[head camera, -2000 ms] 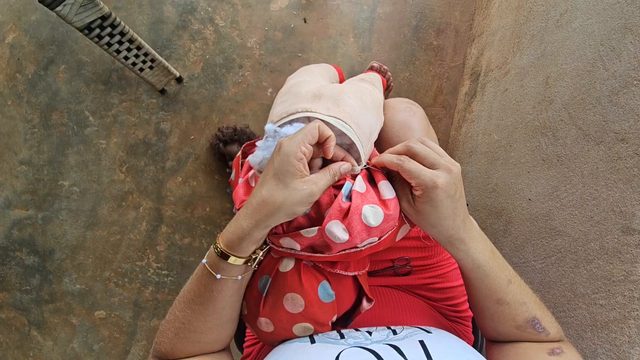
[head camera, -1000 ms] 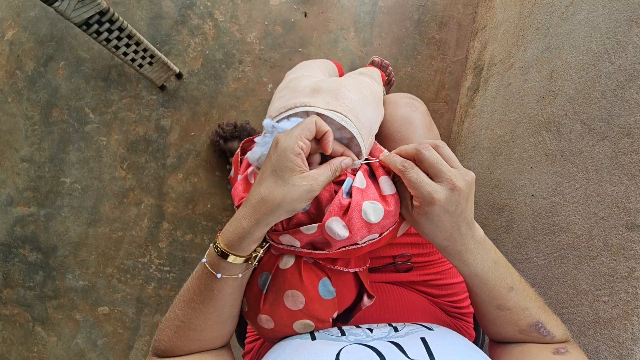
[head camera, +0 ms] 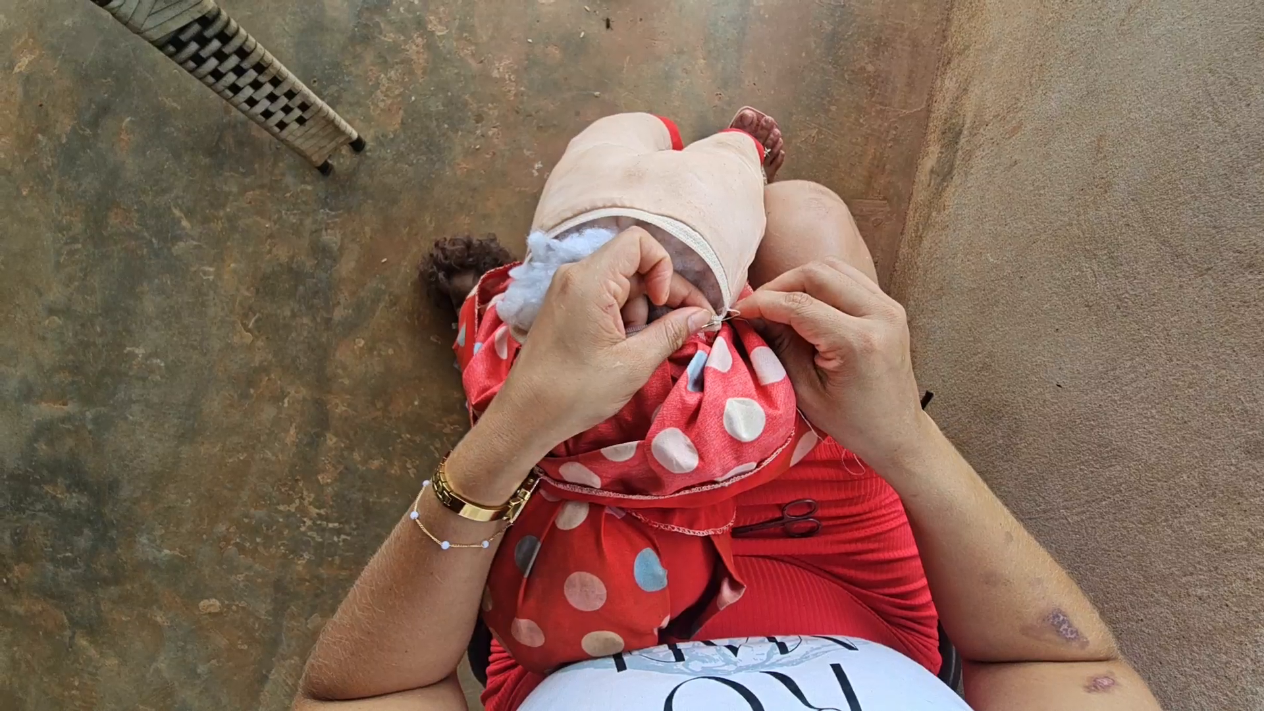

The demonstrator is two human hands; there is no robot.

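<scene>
A stuffed cloth doll body of beige fabric lies across my lap, its rim open at the near side. White fiber stuffing spills from the left of that opening. Red polka-dot fabric is gathered against the rim. My left hand pinches the rim and gathered fabric at their join, some fingers inside the opening. Close beside it on the right, my right hand pinches something thin at the same spot, with thread trailing below; whether it is a needle is unclear.
Small dark-handled scissors rest on my red ribbed garment. Curly dark hair shows left of the doll body. A woven-strap furniture part stands on the floor at upper left. A rough raised surface lies to the right.
My right hand was slightly apart from the left a second ago, with a light strand between them; now its fingertips are closer to the join. My left hand keeps its pinch.
</scene>
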